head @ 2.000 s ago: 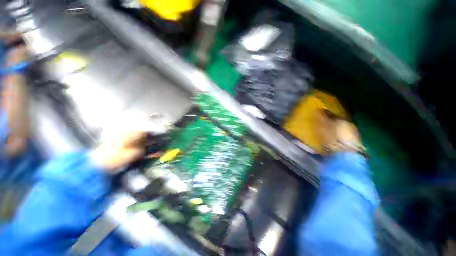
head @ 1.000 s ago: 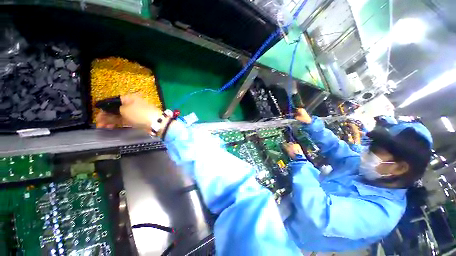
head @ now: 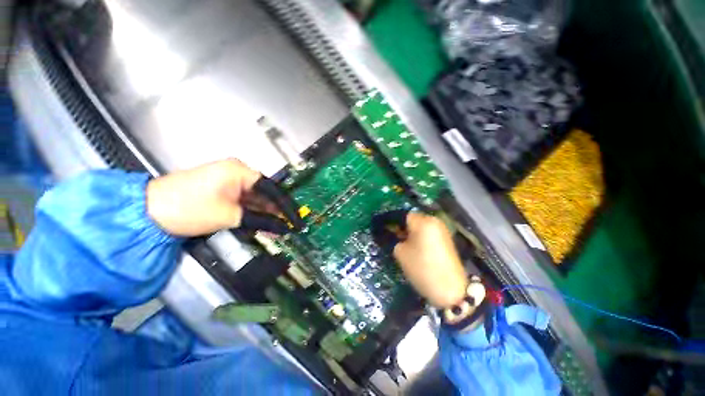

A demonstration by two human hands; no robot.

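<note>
The green circuit board [head: 357, 255] lies in a black pallet in front of me, with small parts and white-silver dots on it. My left hand [head: 212, 199] is over its left edge, with black finger cots. Its fingertips are close together beside a small yellow block [head: 304, 211]; whether they grip anything is not clear. My right hand [head: 430, 254] is over the board's right part, palm down. Its black-covered fingertips point at the board, and what is under them is hidden. A narrow green side strip [head: 398, 147] runs along the far edge.
A bin of dark grey components [head: 514, 112] and a bin of yellow components [head: 560, 197] stand beyond the rail, with a clear plastic bag [head: 502, 27] behind the grey one. Toothed conveyor rails [head: 321, 46] flank shiny metal. A blue cord [head: 595, 304] runs from my right wrist.
My view has swung back down to the board. My right hand has left the yellow bin and is over the board. My left hand is now in view at the board, and the other worker is out of view.
</note>
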